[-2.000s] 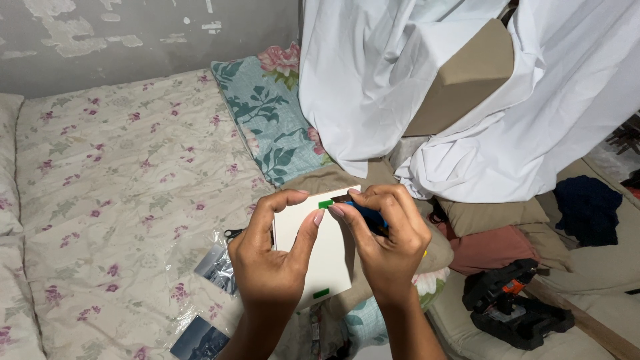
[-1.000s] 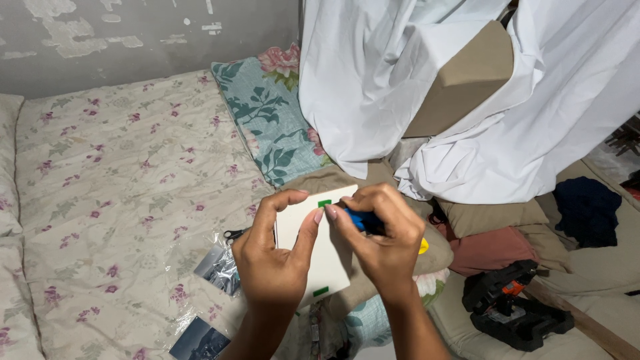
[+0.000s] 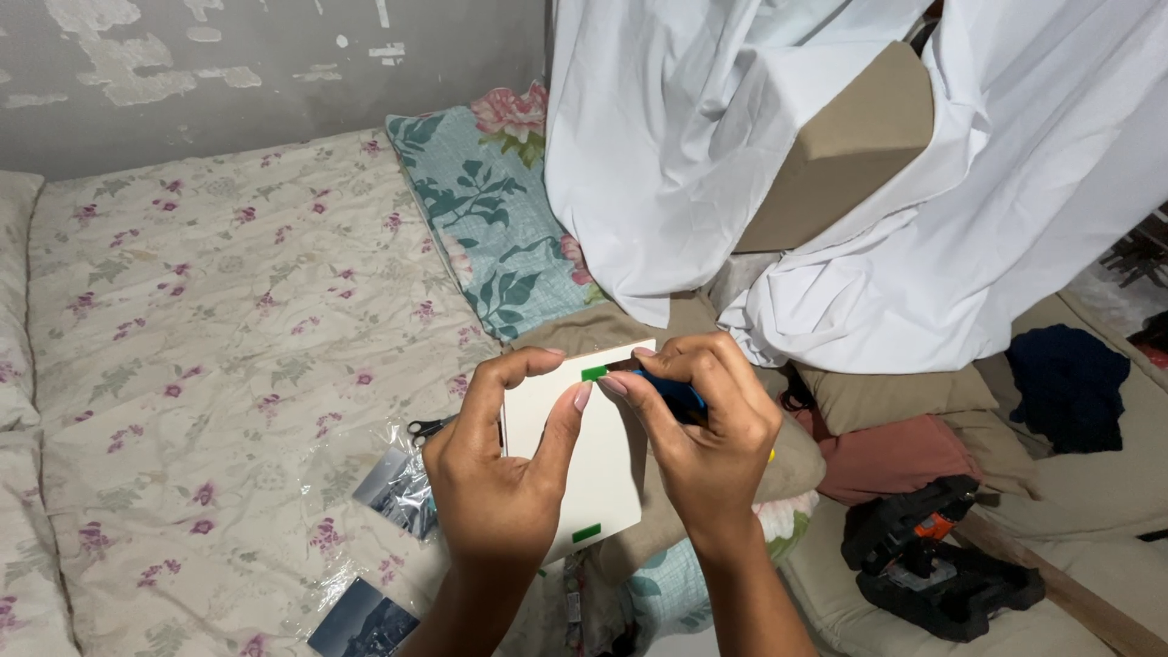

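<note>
My left hand point(image 3: 502, 456) grips a thin white board point(image 3: 584, 456) by its left edge, with the thumb on its face. A small green strip point(image 3: 593, 373) lies near the board's top edge, and a second green strip point(image 3: 587, 532) is near the bottom. My right hand point(image 3: 712, 420) pinches at the upper strip with thumb and index finger; the fingertips touch its right end. A blue object point(image 3: 671, 394) is held in the same hand, mostly hidden by the fingers, so its kind cannot be told.
Scissors point(image 3: 427, 428), a picture in clear plastic wrap point(image 3: 397, 488) and a dark picture card point(image 3: 363, 622) lie on the floral bedsheet point(image 3: 228, 365). An open black case point(image 3: 940, 566) with an orange tool is at right. White cloth point(image 3: 657, 164) drapes over a beige box point(image 3: 849, 146).
The blue object shifts within my right hand, whose fingers now pinch at the upper green strip's right end. My left hand keeps its hold on the board.
</note>
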